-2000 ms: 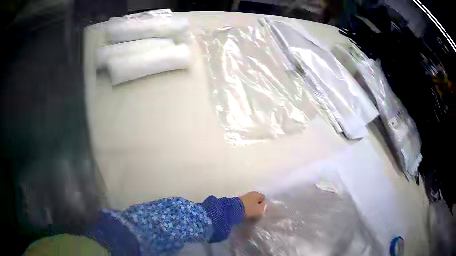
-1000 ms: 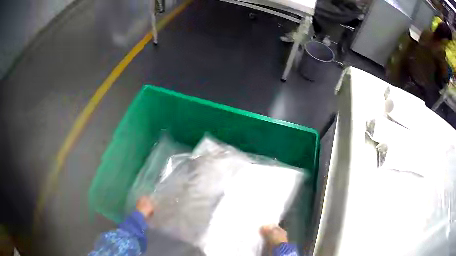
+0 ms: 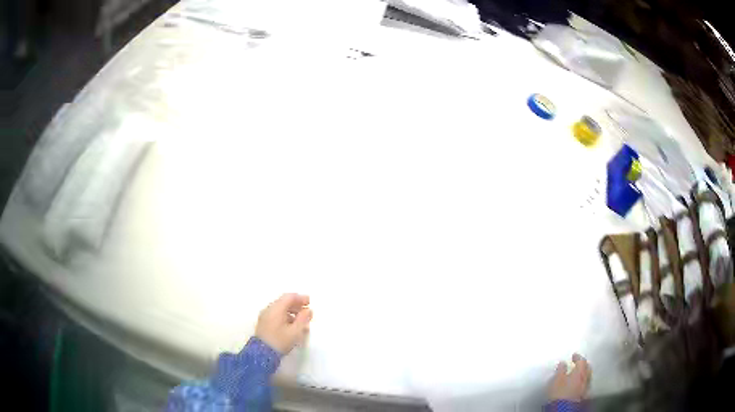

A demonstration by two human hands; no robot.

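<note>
White tissue paper (image 3: 451, 322) lies over the middle of the table, so bright that its edges barely show. My left hand (image 3: 284, 322) is over the near edge of the table, at the tissue's left side, with its fingers loosely curled and nothing visible in them. My right hand (image 3: 570, 378) is low at the right, its fingers apart and empty, partly cut off by the bottom edge. Brown folded items with white rolls under their straps (image 3: 669, 257) stand in a row at the right edge.
A blue tape dispenser (image 3: 623, 181), a yellow tape roll (image 3: 587, 130) and a blue tape roll (image 3: 541, 106) are at the right. White rolls (image 3: 93, 189) lie at the left. Clear bags (image 3: 584, 52) are at the far right. The green bin (image 3: 72, 366) shows dimly at lower left.
The view has turned from the green bin back to the table. Both hands have let go of the packed item seen over the bin and are now above the table.
</note>
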